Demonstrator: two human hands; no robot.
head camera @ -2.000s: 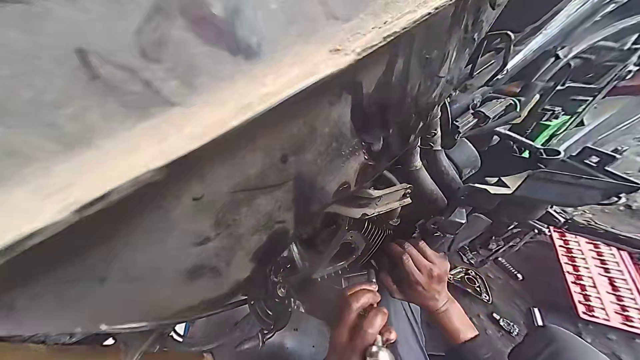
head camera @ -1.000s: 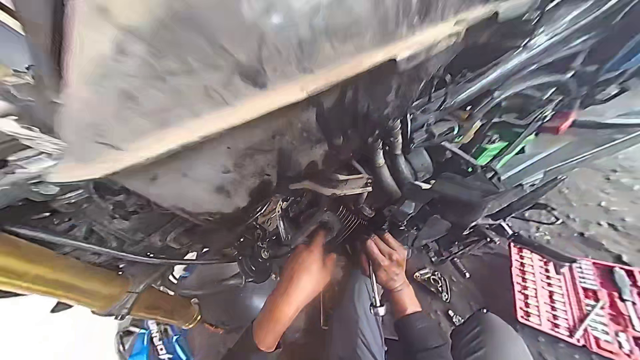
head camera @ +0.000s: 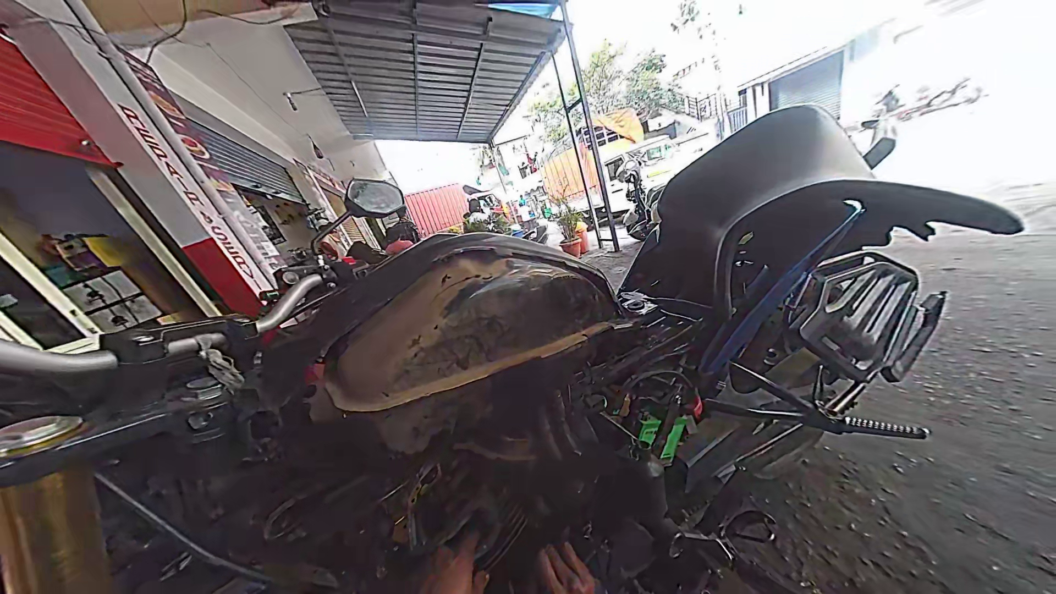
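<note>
At the bottom edge of the head view, my left hand [head camera: 455, 569] reaches up to the dark engine of a motorcycle, its fingertips in shadow by the engine's fins [head camera: 505, 536]. My right hand [head camera: 566, 569] is just to the right, fingers pointing up at the same engine. Both hands are cut off by the frame, and whether either holds something is not visible. Above them is the scuffed, dirty fuel tank [head camera: 487, 330].
Handlebar [head camera: 289, 304] and mirror [head camera: 374, 198] stand at the left, above a gold fork tube [head camera: 51, 528]. A seat [head camera: 767, 165] tilts up at the right, over a rear footpeg [head camera: 887, 427]. Behind are shopfronts, potted plants [head camera: 571, 235] and parked vehicles.
The view has swung up strongly, from the engine to the whole motorcycle and the street. One second ago a metal rod or tool showed by my right hand; it does not show now.
</note>
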